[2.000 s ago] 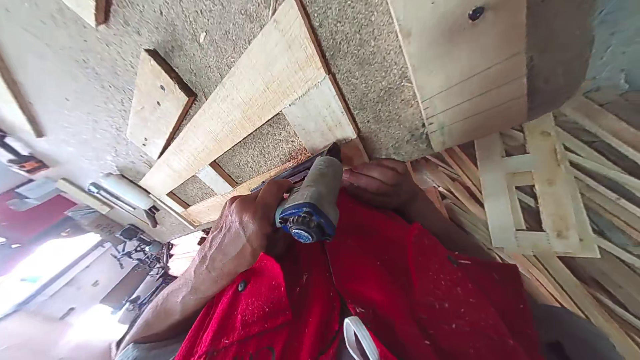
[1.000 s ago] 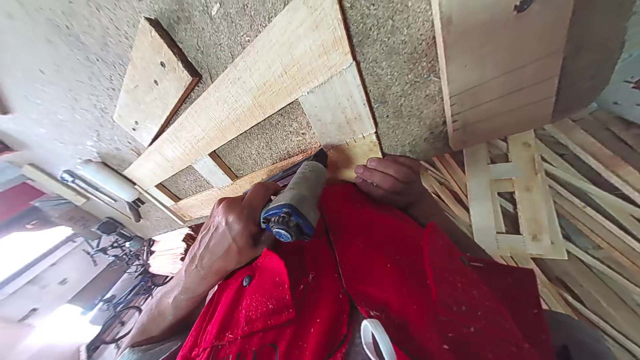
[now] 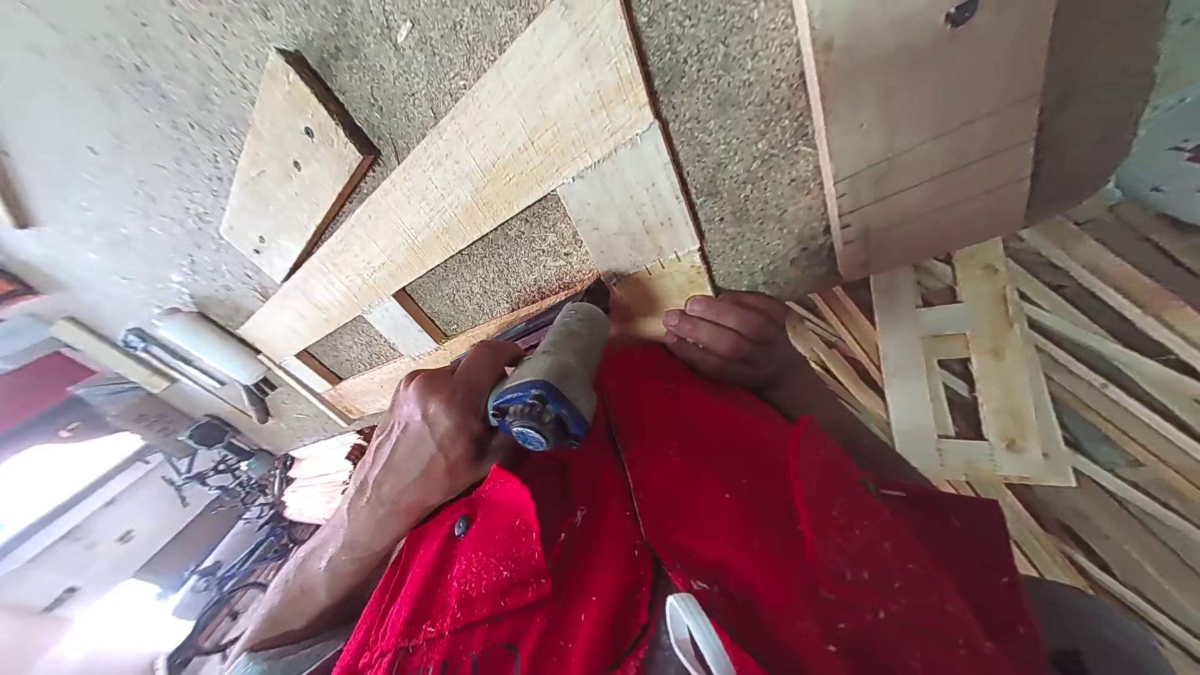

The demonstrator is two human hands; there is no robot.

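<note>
My left hand [image 3: 445, 403] is closed around a pneumatic nailer or stapler [image 3: 558, 375] with a grey body and a blue end cap. The tool's dark nose meets the near rail of a flat wooden frame [image 3: 469, 169], close to its joint with a crosspiece [image 3: 633, 202]. My right hand [image 3: 731, 333] grips the right end of that near rail [image 3: 670, 286], fingers on top and thumb out of sight. The frame lies on a rough, speckled work surface and has a wide, slanting far board. My left palm hides the tool's handle.
An angled wood block [image 3: 295, 169] lies beyond the frame at left. A marked board [image 3: 937, 141] stands at upper right. Below it, a smaller wooden frame [image 3: 1003, 366] rests on many loose strips [image 3: 1116, 375]. A white cylindrical tool [image 3: 206, 342] and bicycles [image 3: 225, 581] are at left.
The right hand's fingers have shifted from beside the tool's nose to the outer end of the near rail, while the left hand keeps hold of the tool. The view has shifted slightly.
</note>
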